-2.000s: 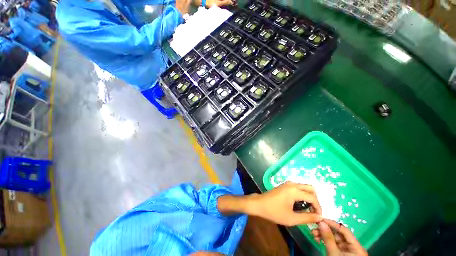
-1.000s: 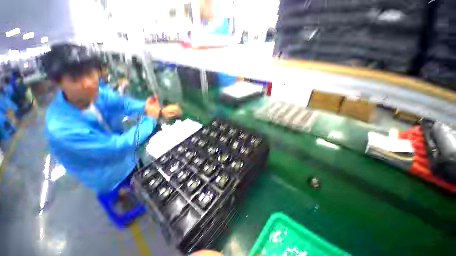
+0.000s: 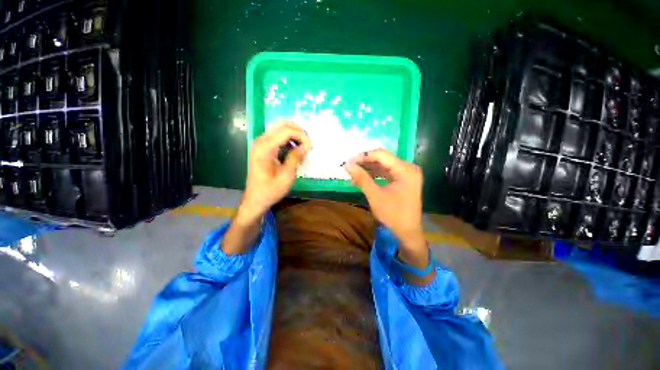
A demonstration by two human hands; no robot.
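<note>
The green parts bin lies right in front of me, with small white parts spread and heaped in it, glared out in the middle. My left hand is over the bin's near left side, its fingers curled around a small black unit, mostly hidden by them. My right hand is over the near right side, thumb and index finger close together. Something tiny and dark shows at its fingertips; I cannot tell whether it is held. The hands are apart.
A thick stack of black blister trays with filled pockets stands at the left. Another black tray stack stands at the right, with some pockets looking empty and others holding parts. The dark green bench runs behind the bin. Grey floor shows below.
The view has swung from the neighbouring worker and left tray stack down to the bin. Both hands are now fully in view and apart; two seconds ago they met over the bin.
</note>
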